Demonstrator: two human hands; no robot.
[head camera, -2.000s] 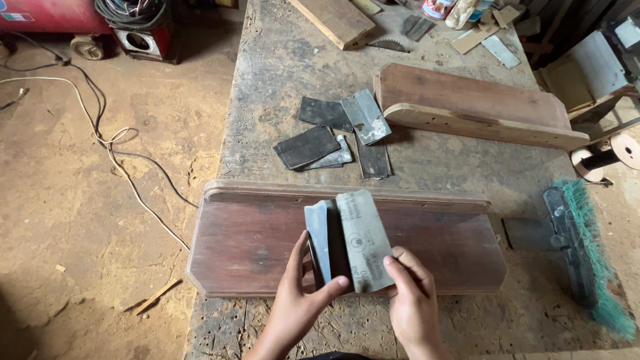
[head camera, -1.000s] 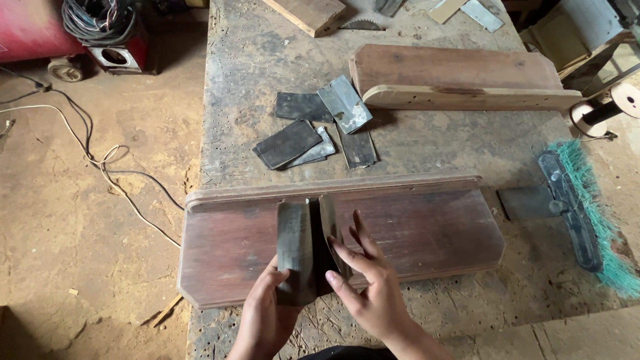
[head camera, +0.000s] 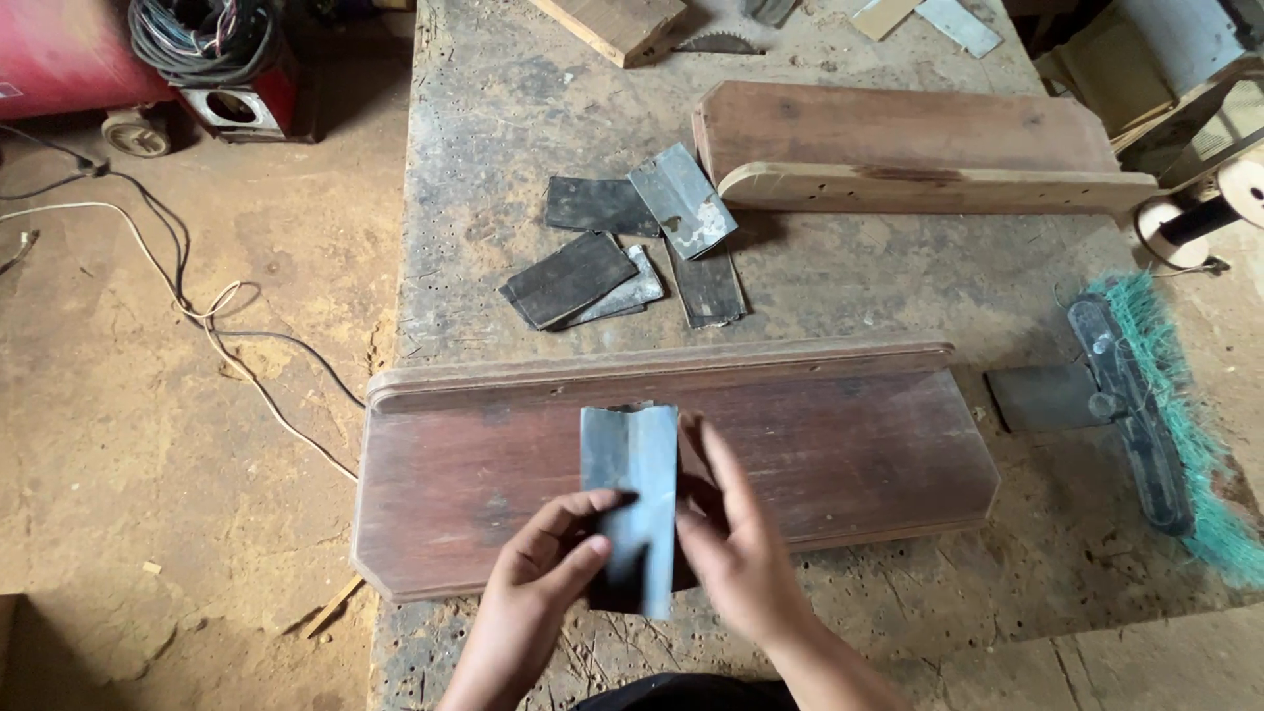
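A folded sheet of sandpaper (head camera: 632, 504), grey-blue on the side that shows, is upright between my hands. My left hand (head camera: 553, 563) pinches its left part between thumb and fingers. Along its right edge is my right hand (head camera: 731, 543), blurred, its fingers partly behind the sheet; whether it grips is unclear. Below them lies a reddish-brown wooden board (head camera: 839, 454) with cut corners and a moulded strip along its far edge. Beyond the board, several worn sandpaper pieces (head camera: 573, 279) overlap on the wooden workbench (head camera: 474, 148), a grey-blue one (head camera: 681, 197) on top.
A second wooden board (head camera: 908, 128) with an upright edge strip lies at the back right. At right are a teal-bristled broom head (head camera: 1136, 405), a dark flat piece (head camera: 1042, 398) and a spool (head camera: 1185, 222). A circular saw blade (head camera: 721, 42) lies far back. Cables (head camera: 212, 316) cross the floor at left.
The sandpaper, opened apart like a book in the earlier frames, now shows one grey-blue face. My right hand has shifted to the sheet's right edge.
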